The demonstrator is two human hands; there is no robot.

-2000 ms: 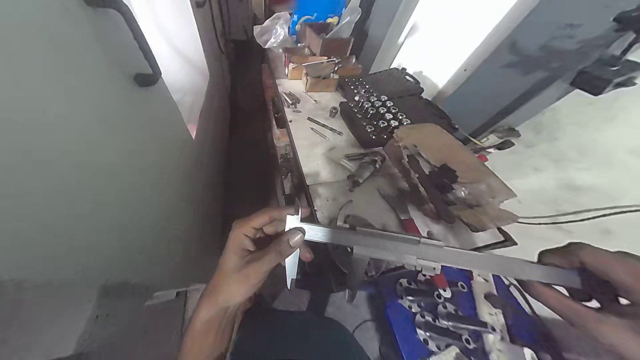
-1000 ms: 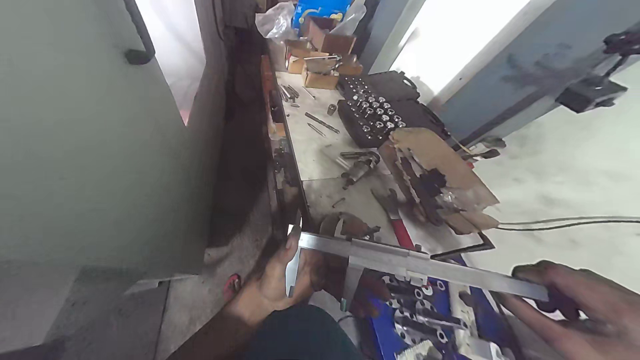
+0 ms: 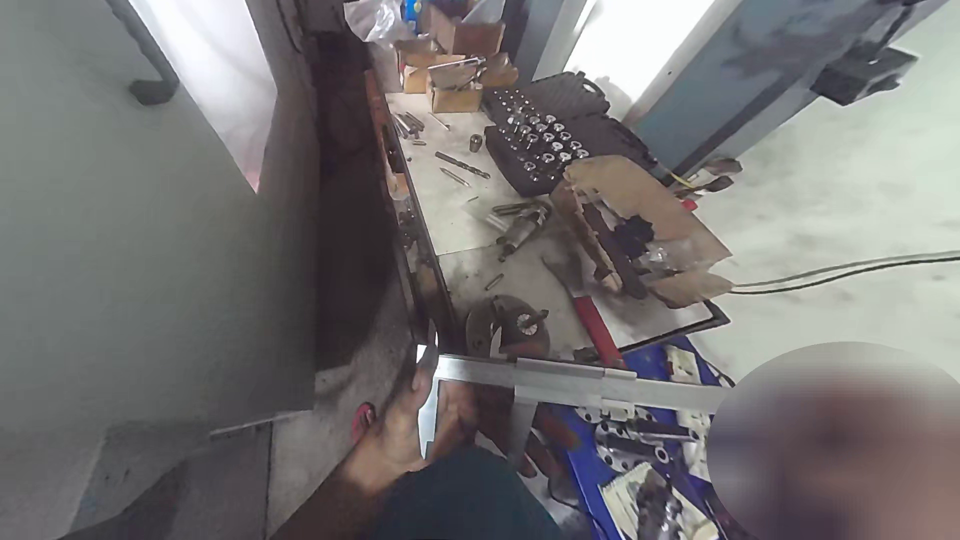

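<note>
A steel vernier caliper [image 3: 570, 381] lies nearly level across the lower view, its large jaws apart with a gap between them. My left hand [image 3: 409, 431] holds it at the fixed-jaw end, the thumb against the jaw. Fingers reach under the beam near the sliding jaw; the gap itself holds no clear workpiece. The beam's right end runs into a round blurred patch at the lower right, which hides my right hand and its grip. Just beyond the caliper, a round metal part [image 3: 487, 322] sits on the bench.
The bench [image 3: 442, 217] bears drill bits [image 3: 461, 164], a black case of collets [image 3: 536, 142], small cardboard boxes [image 3: 455, 97], an open carton [image 3: 637, 195] and a red-handled tool [image 3: 598, 330]. Metal parts [image 3: 630, 446] lie on a blue surface below. A grey panel [image 3: 150, 262] stands at left.
My left hand has shifted from a fingertip pinch on the fixed jaw to a lower hold, with fingers stretched under the beam. My right hand, earlier seen at the beam's far end, is now blurred out.
</note>
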